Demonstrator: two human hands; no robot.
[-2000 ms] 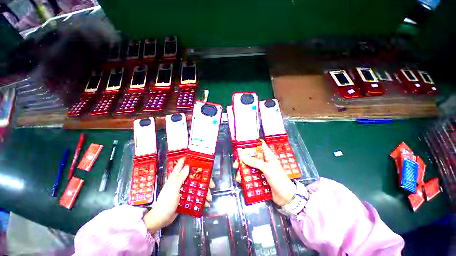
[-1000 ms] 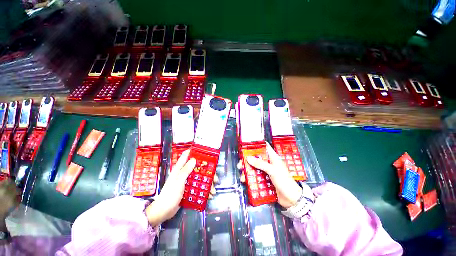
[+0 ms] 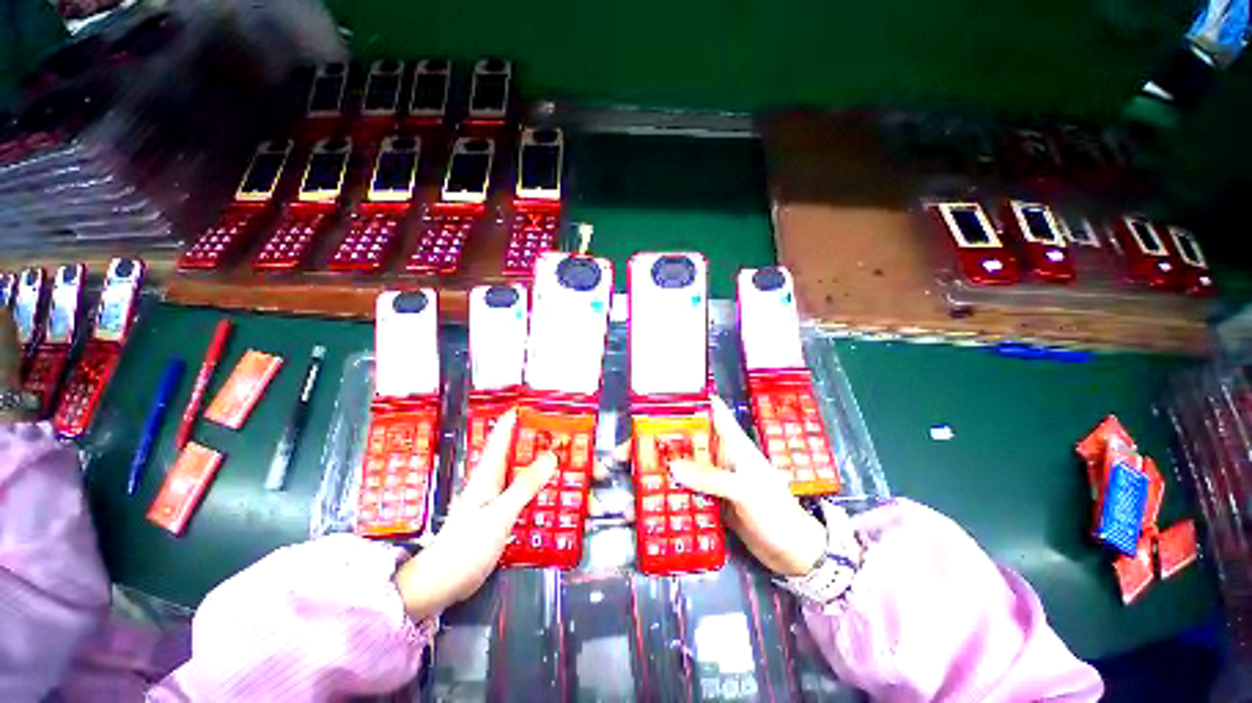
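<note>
My left hand (image 3: 483,529) holds an open red flip phone (image 3: 567,330), its thumb on the keypad. My right hand (image 3: 748,494) holds another open red flip phone (image 3: 670,330), its thumb also on the keypad. Both phones are upright side by side, with white lit screens and orange glow in the keys. Three more open phones with white screens stand behind them in a clear blister tray (image 3: 862,460): two at the left (image 3: 400,460), one partly hidden by the held phone, and one at the right (image 3: 787,398).
Open phones with dark screens (image 3: 391,206) lie on the raised board at the left; closed phones (image 3: 978,240) at the right. Pens (image 3: 157,426) and orange-red batteries (image 3: 186,488) lie left, a battery pile (image 3: 1126,501) right. Another person's pink sleeve (image 3: 48,529) is at the left edge.
The two held phones have turned more upright and closer together; my thumbs have shifted on the keys. Another person's sleeve and several open phones have come into view at the left.
</note>
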